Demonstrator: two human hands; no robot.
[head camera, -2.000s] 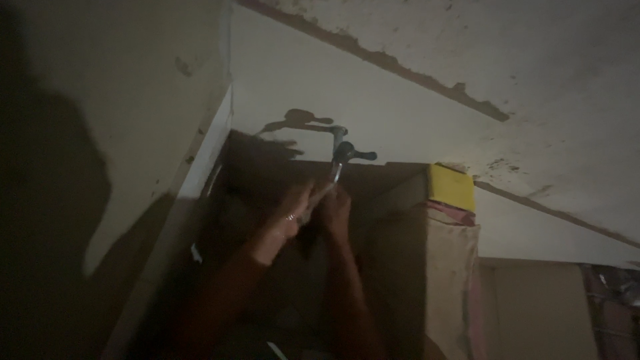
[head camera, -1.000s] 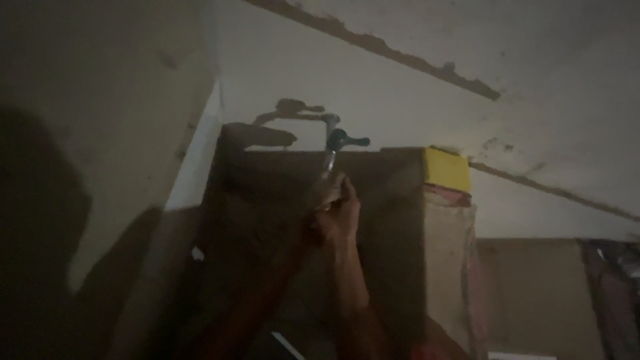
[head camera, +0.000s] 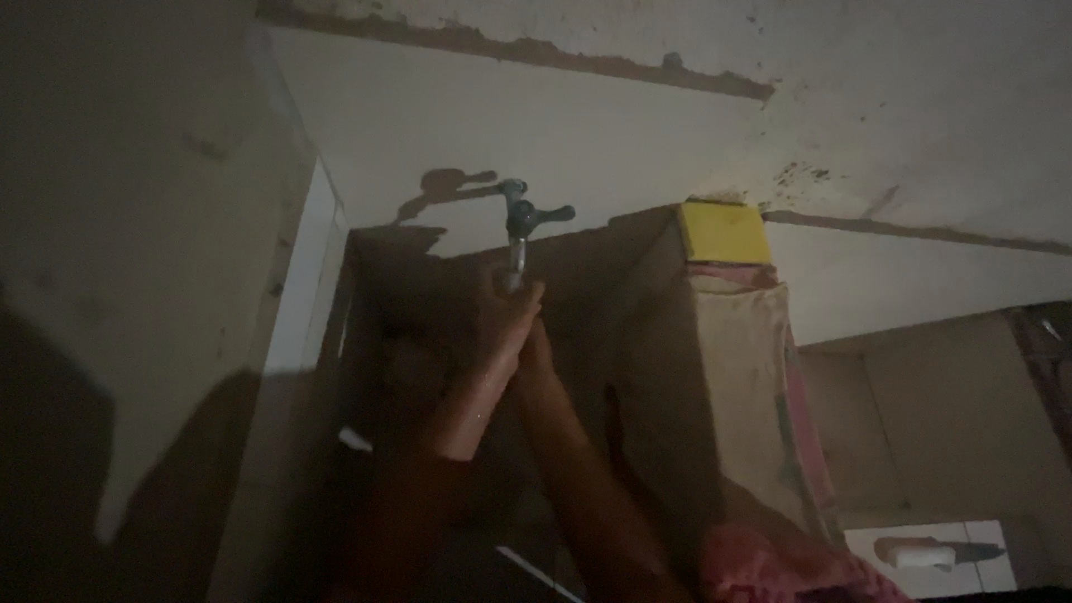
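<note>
A water tap (head camera: 523, 219) with a dark lever handle juts out from the pale wall, its metal spout pointing down. Both my hands are together just under the spout, in dim light. My left hand (head camera: 507, 311) is in front, close around the spout's lower end. Most of my right hand (head camera: 536, 328) is hidden behind it. Whether the fingers grip the spout or only touch each other cannot be told. The left forearm looks wet. The tap casts a shadow on the wall to its left.
To the right stands a narrow partition with a yellow block (head camera: 727, 234) on top and a cloth (head camera: 745, 368) hanging over its end. A wall (head camera: 167, 209) rises close on the left. At the lower right, a white object (head camera: 919, 556) lies on white tiles.
Two seconds ago the hands were rubbing or pressed together below the spout; now the left hand lies in front of the right, up at the spout. The tap's handle looks the same.
</note>
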